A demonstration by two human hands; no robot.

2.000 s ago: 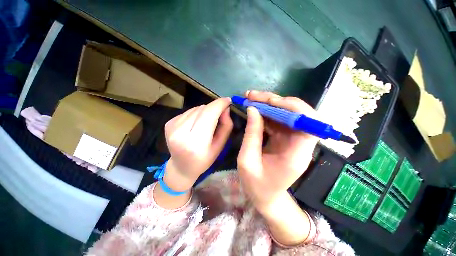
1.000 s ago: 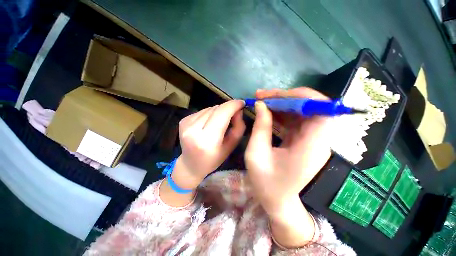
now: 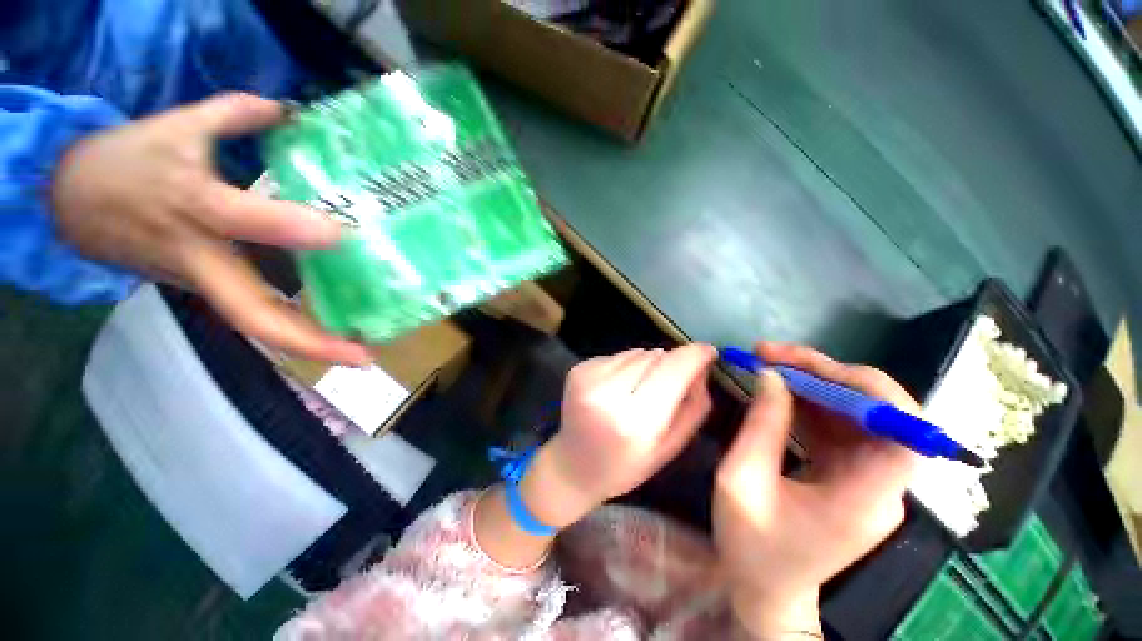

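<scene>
My right hand (image 3: 814,501) holds a blue marker or pen (image 3: 864,411), its dark tip pointing right. My left hand (image 3: 626,420) has a blue band on its wrist. Its fingers are pinched together at the back end of the pen; whether they hold the pen's end or something tiny cannot be told. A black bin (image 3: 1029,495) with pale small parts (image 3: 1012,401) stands right of my hands. A green circuit board panel (image 3: 426,213), blurred, is held at upper left by another person's hand (image 3: 163,200) in a blue sleeve.
Green boards (image 3: 958,607) lie on the dark surface at lower right, partly cut off. An open carton (image 3: 564,63) with dark contents stands on the bench (image 3: 802,213) at the top. A labelled carton (image 3: 432,357) is below the bench edge, partly hidden by the held panel. Cardboard shows at far right.
The other person's hand and green panel have come into view at left. The view has shifted, so my hands and the bin appear lower and further right. The pen is still in my right hand.
</scene>
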